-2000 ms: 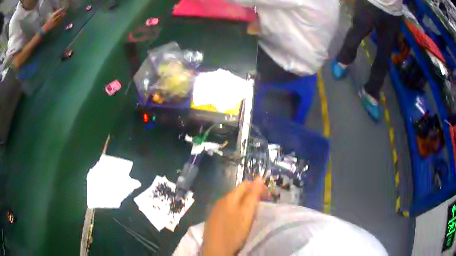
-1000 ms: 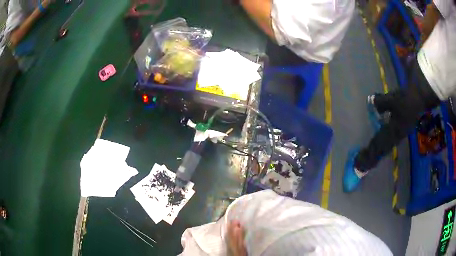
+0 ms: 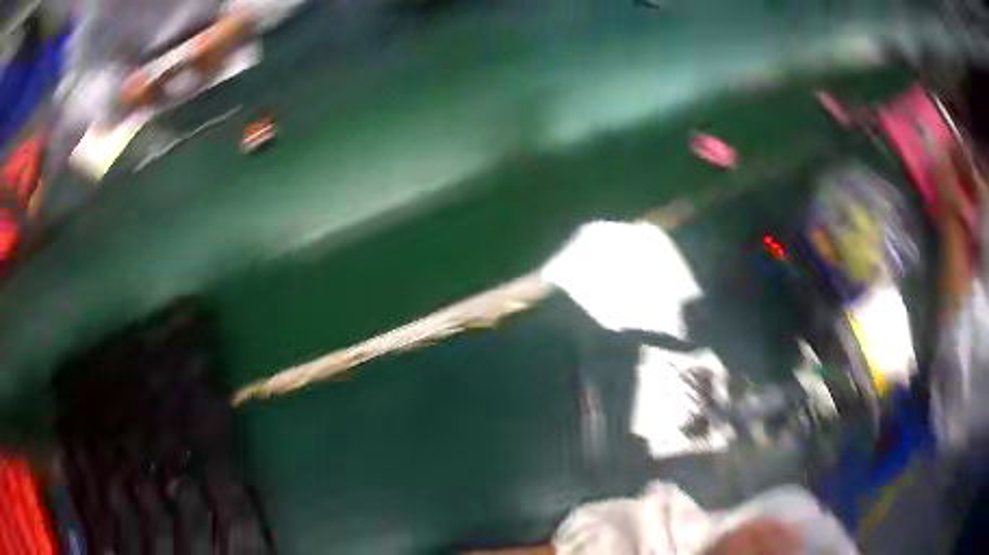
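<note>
The view is blurred. The parts paper (image 3: 653,407) lies on the green bench with dark specks on it. A blank white sheet (image 3: 627,276) lies just beyond it. The grey glue syringe (image 3: 761,410) is a smeared shape right of the specks. White sleeves (image 3: 640,526) show at the bottom edge. A blurred patch of skin (image 3: 765,538) lies against the sleeve, and a thin strip of skin (image 3: 510,551) is cut off by the bottom edge. I cannot tell which hand either belongs to, or whether anything is held.
A black blister tray (image 3: 152,434) is at lower left, with an orange-red tray (image 3: 22,504) beside it. A worn tape strip (image 3: 401,338) crosses the green bench. A pink part (image 3: 714,151) lies beyond. The parts bin (image 3: 857,239) is at right. Coworkers' arms show at upper left and far right.
The view has swung left, so bench items sit further right and the black tray has come into view. The skin at the sleeve is now lower and more blurred than the earlier hand.
</note>
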